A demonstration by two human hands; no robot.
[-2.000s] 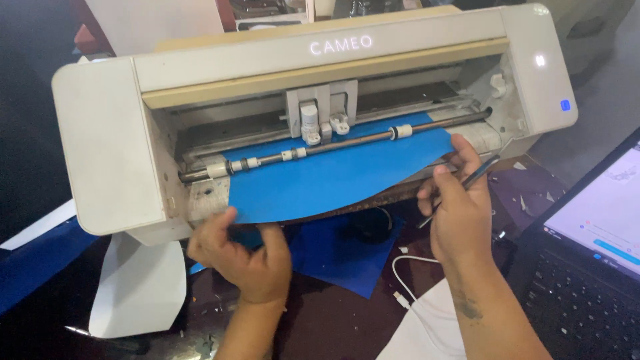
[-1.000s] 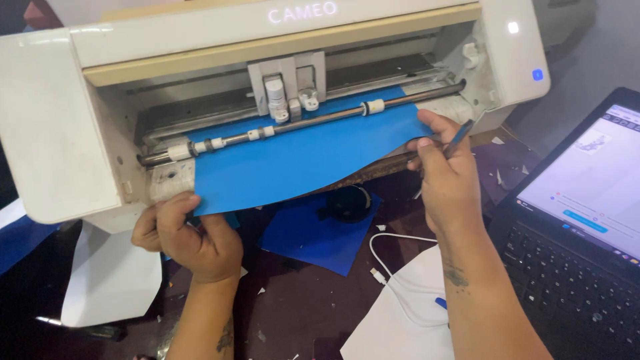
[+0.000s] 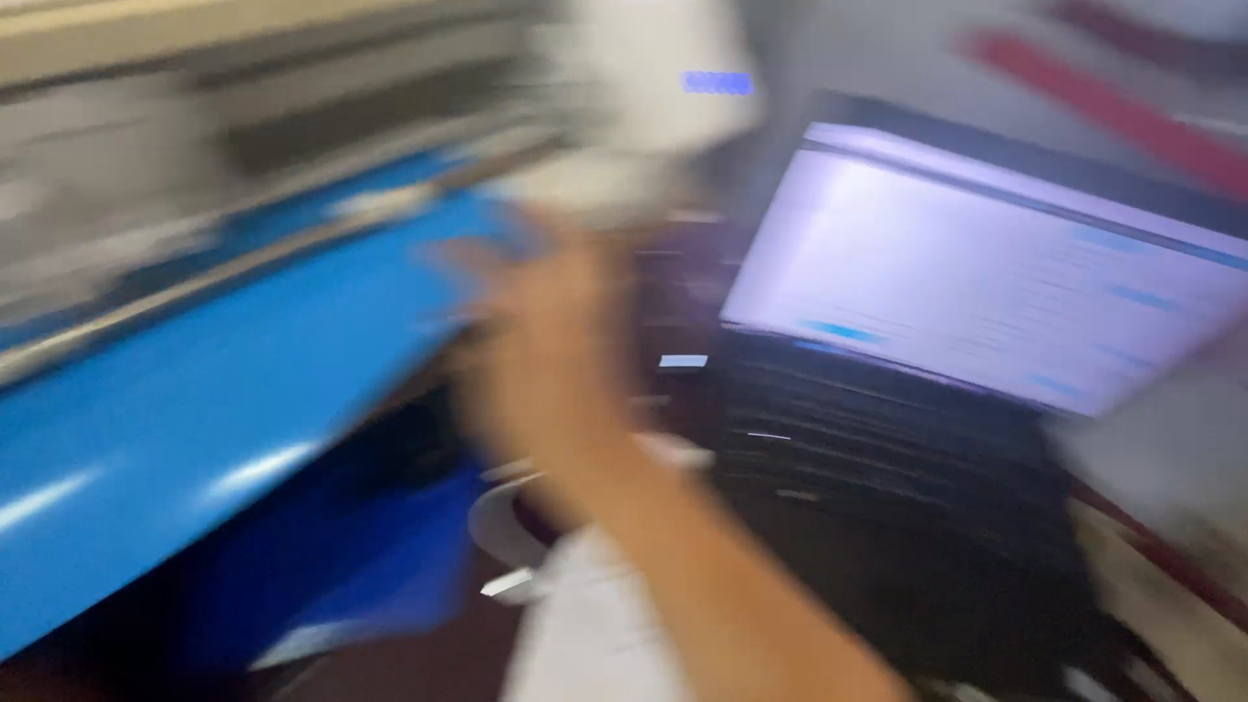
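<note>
Motion blur covers the whole head view. A light blue vinyl sheet [image 3: 195, 390] runs under the metal roller bar [image 3: 224, 263] of a white Cameo cutting machine [image 3: 653, 88] and hangs out at its front. My right hand [image 3: 531, 302] is at the right edge of the sheet, near the machine's right end. Its fingers are smeared, so whether they grip the sheet or hold anything cannot be told. My left hand is out of view.
An open laptop [image 3: 936, 263] with a lit screen stands to the right of the machine. Below the sheet lie a dark blue sheet [image 3: 390, 565] and a white sheet [image 3: 595, 624], beside a white cable [image 3: 487, 507] on the dark table.
The view has swung to the right and blurred, bringing more of the laptop in. My left hand, earlier at the sheet's left corner, has gone out of view. The pen-like tool in my right hand no longer shows.
</note>
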